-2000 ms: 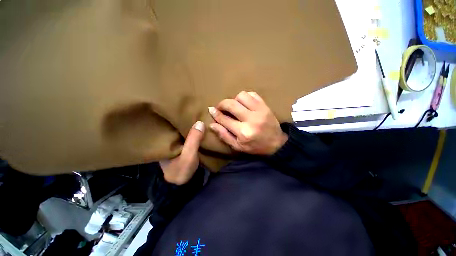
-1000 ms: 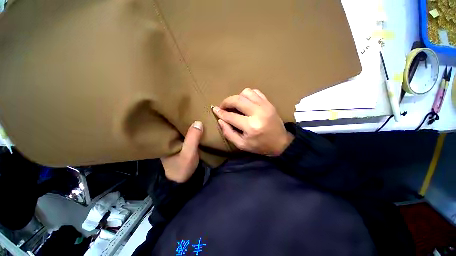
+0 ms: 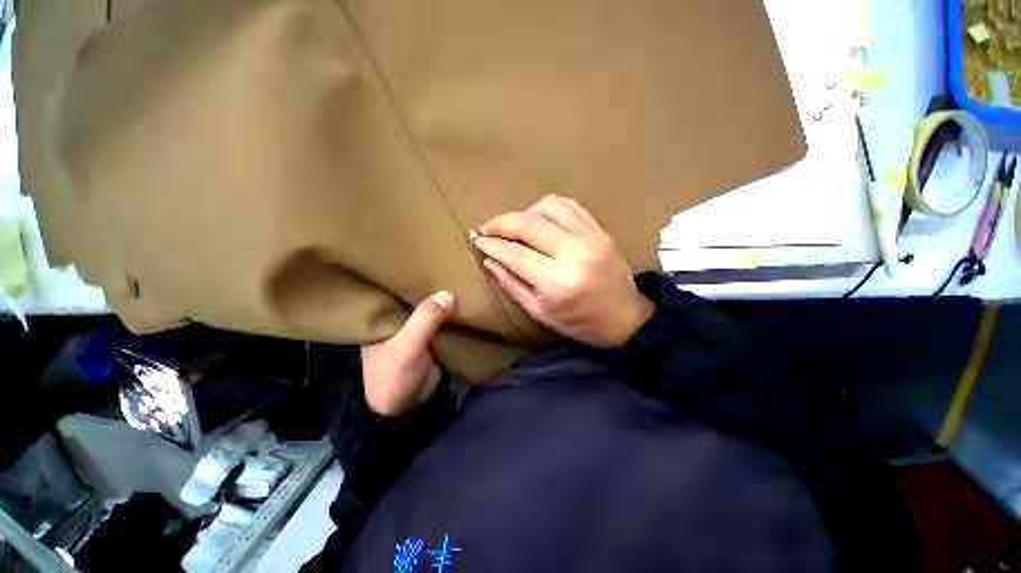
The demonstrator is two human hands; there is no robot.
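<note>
A large brown bag panel (image 3: pixel 582 101) lies over the table and bends down at its near edge by my apron. A thin stitched seam (image 3: pixel 417 143) runs down it towards my hands. My left hand (image 3: pixel 409 356) grips the near edge, thumb on top and fingers hidden underneath, with a fold bulging beside it. My right hand (image 3: pixel 565 269) rests on the panel right of the seam. Its fingertips pinch a tiny pale or gold piece (image 3: pixel 475 236) at the seam; its shape is too small to tell.
At right are a blue-rimmed tray of gold pieces (image 3: pixel 994 56), a tape roll (image 3: pixel 947 163), pink-handled snips (image 3: pixel 990 213) and a white stick (image 3: pixel 882 224). White sheets (image 3: pixel 761 218) lie under the panel. A grey bin (image 3: pixel 118 448) stands below left. More brown panels (image 3: pixel 45 168) show at left.
The left part of the panel has swung inward and crumpled, uncovering panels and table at left. The seam shows more clearly than at first. My left thumb has moved slightly down; my right hand stays at the seam.
</note>
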